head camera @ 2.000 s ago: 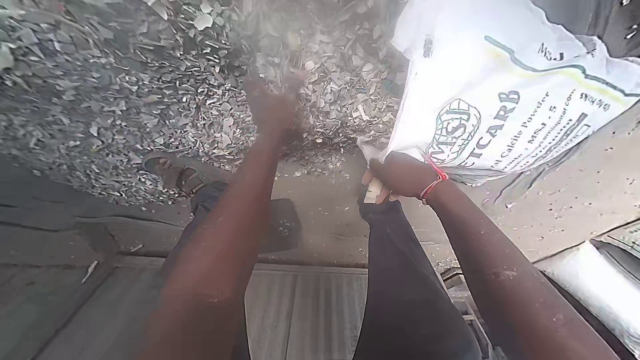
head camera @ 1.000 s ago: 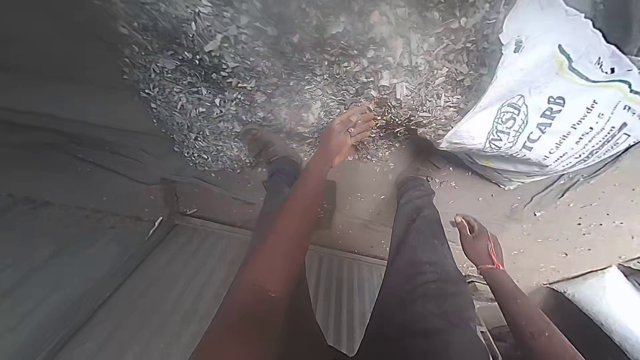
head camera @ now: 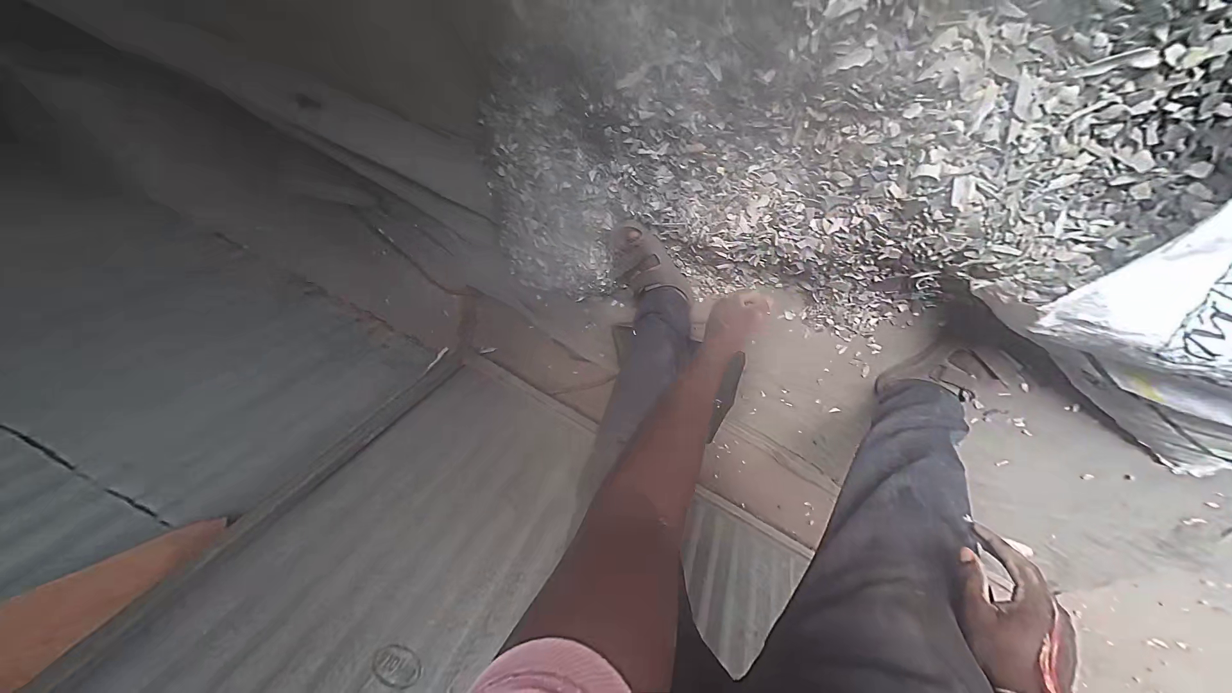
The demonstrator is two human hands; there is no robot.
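Note:
My left hand [head camera: 741, 313] is blurred; it reaches down between my legs, just below the edge of a heap of pale, flaky scraps [head camera: 847, 164]. Whether its fingers hold anything cannot be made out. Beside my right knee, at the lower right, my right hand [head camera: 1015, 602] has its thumb and fingers curved apart, with no clear object in it. A red cord circles that wrist. A white woven sack [head camera: 1155, 298] with printing stands at the right edge, partly out of view.
My sandalled feet [head camera: 650, 265] rest by the heap on dusty ground [head camera: 1107, 510] strewn with loose flakes. Grey ribbed panels [head camera: 346, 539] lie at the lower left. A brown tapered shape [head camera: 115, 587], perhaps part of an arm, enters at the left edge.
The view has swung left. My right hand was by the sack's lower edge two seconds ago and is now beside my knee. My left hand has drawn back from over the scraps.

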